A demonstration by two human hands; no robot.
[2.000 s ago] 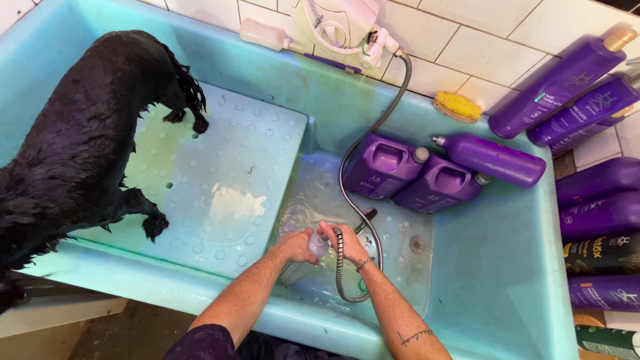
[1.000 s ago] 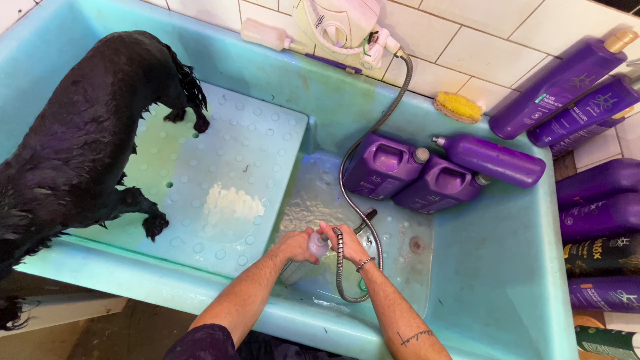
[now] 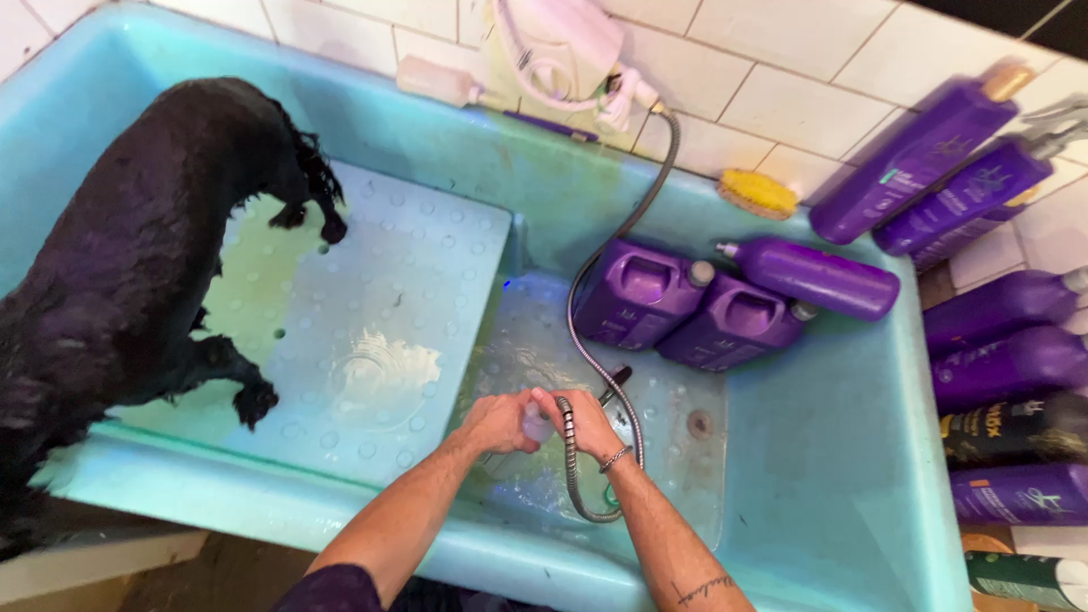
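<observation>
Low in the turquoise tub [image 3: 476, 544], my left hand [image 3: 501, 422] is closed around a small translucent bottle [image 3: 536, 422]. My right hand [image 3: 586, 425] meets it from the right, its fingers at the bottle's top, with the flexible metal shower hose [image 3: 571, 463] passing by the palm. The hose loops below my hands and runs up to a fitting on the tiled wall. What lies between my palms is partly hidden. A wet black dog [image 3: 161, 229] stands on the raised platform [image 3: 399, 314] at the left, its head out of view.
Two purple jugs [image 3: 642, 293] stand in the tub behind my hands, and a purple bottle [image 3: 820, 276] lies over them. A yellow sponge [image 3: 756, 194] sits on the rim. Several purple bottles [image 3: 926, 161] line the right side. Water covers the tub's lower floor near the drain [image 3: 699, 424].
</observation>
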